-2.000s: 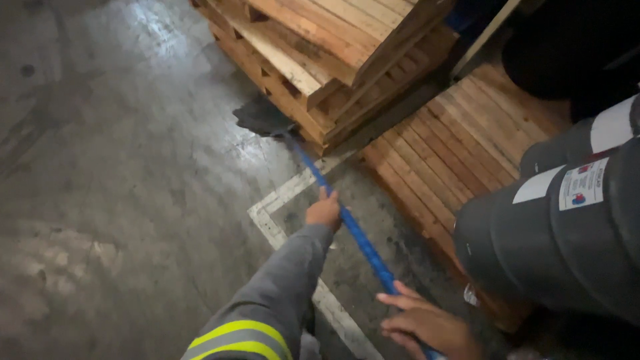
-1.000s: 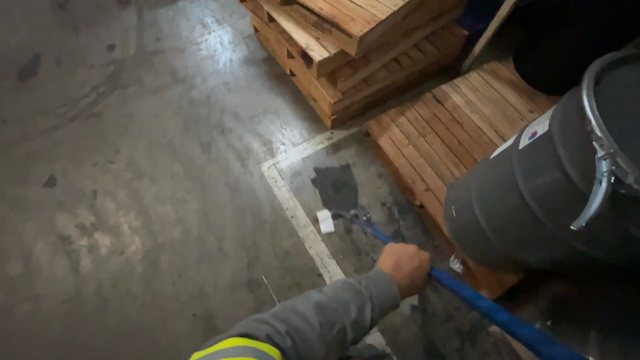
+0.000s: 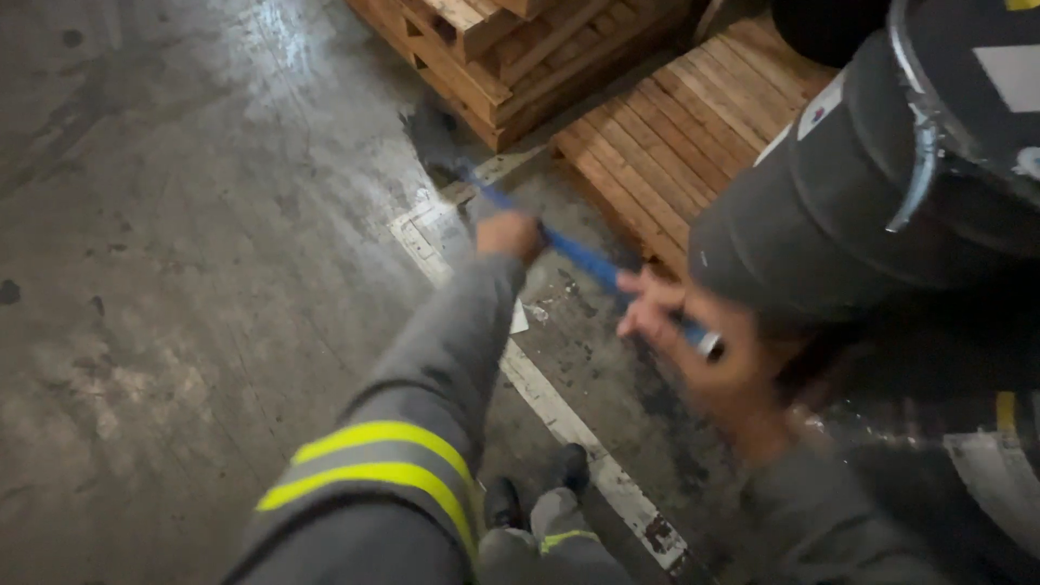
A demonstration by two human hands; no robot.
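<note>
My left hand (image 3: pixel 510 236) is closed around a blue pole (image 3: pixel 587 258), partway along it. The pole slants from lower right to upper left, and its far end carries a dark, blurred head (image 3: pixel 435 138) low at the floor by the stacked pallets' corner. Near the pole's butt end is my right hand (image 3: pixel 699 337), blurred, with its fingers spread against the pole; whether it grips is unclear. A white scrap (image 3: pixel 518 317) lies on the floor beside the painted line, below my left hand.
Stacked wooden pallets (image 3: pixel 496 114) stand at the top. To their right a slatted wooden pallet (image 3: pixel 650 134) bears dark drums (image 3: pixel 780 203), one with a metal clamp ring (image 3: pixel 922 162). A worn white floor line (image 3: pixel 552 398) runs past my shoes (image 3: pixel 504 502).
The dark head has moved from inside the painted corner up to the stacked pallets' corner. My left hand has reached farther out, and my right hand is back in view at the pole's end.
</note>
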